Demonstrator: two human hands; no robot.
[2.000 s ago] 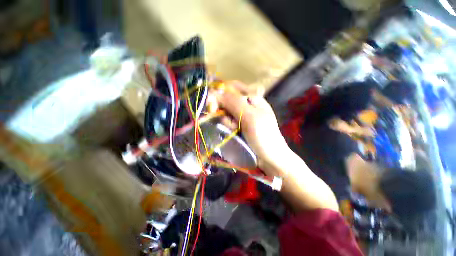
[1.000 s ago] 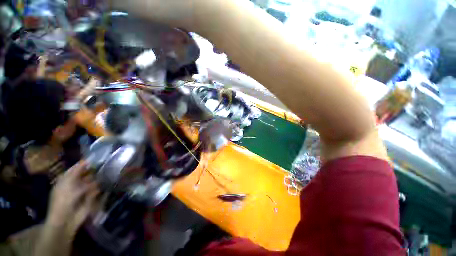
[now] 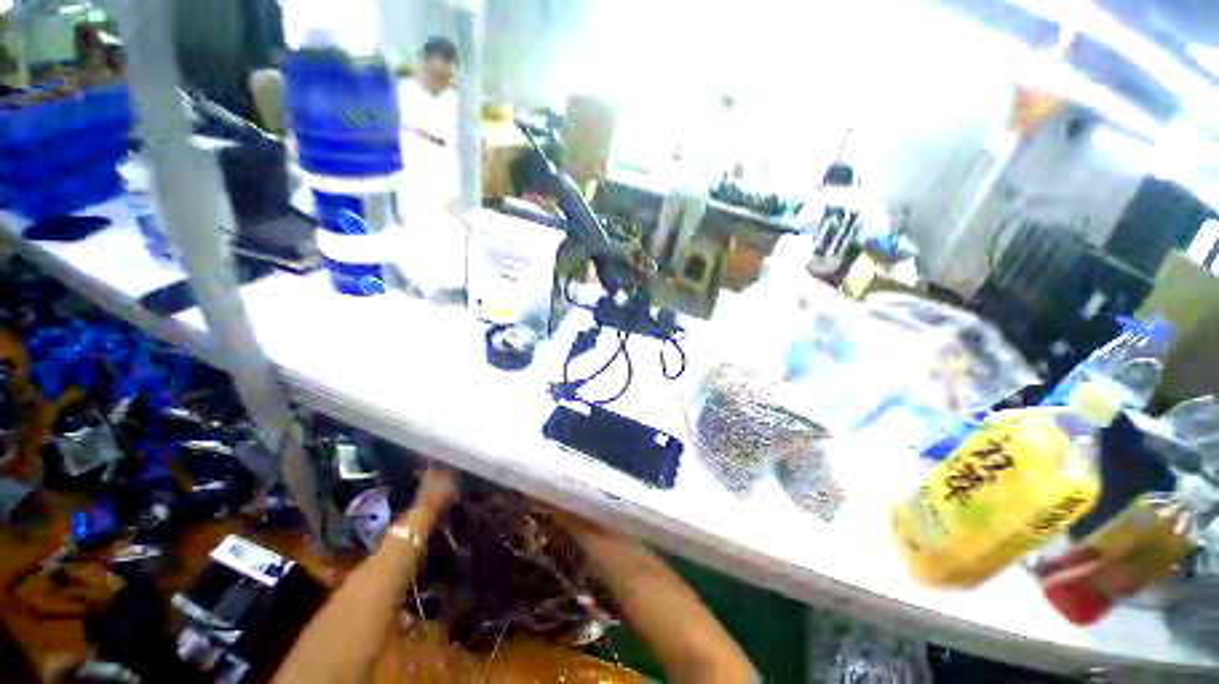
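Observation:
A dark tangle of wired subassemblies (image 3: 501, 575) lies on the orange bench top below the shelf edge, at the lower middle. Thin wires stick out of it. My left hand (image 3: 435, 492) is at its far left side, small and partly cut off by the shelf edge. My right hand (image 3: 582, 532) is at its right side, mostly hidden by the shelf edge and the dark parts. Both forearms reach in from below. Whether the fingers grip the parts cannot be told.
The white shelf (image 3: 401, 388) crosses above the hands. It holds a smartphone (image 3: 612, 445), a black adapter with cable (image 3: 628, 314), grey small-parts bags (image 3: 755, 434) and a yellow package (image 3: 996, 494). A pale post (image 3: 214, 254) and a black box with a white top (image 3: 247, 568) are at left.
The view has swung from the cartons and raised parts to the bench and shelf. The wired bunch, held up before, is now low on the bench between both forearms.

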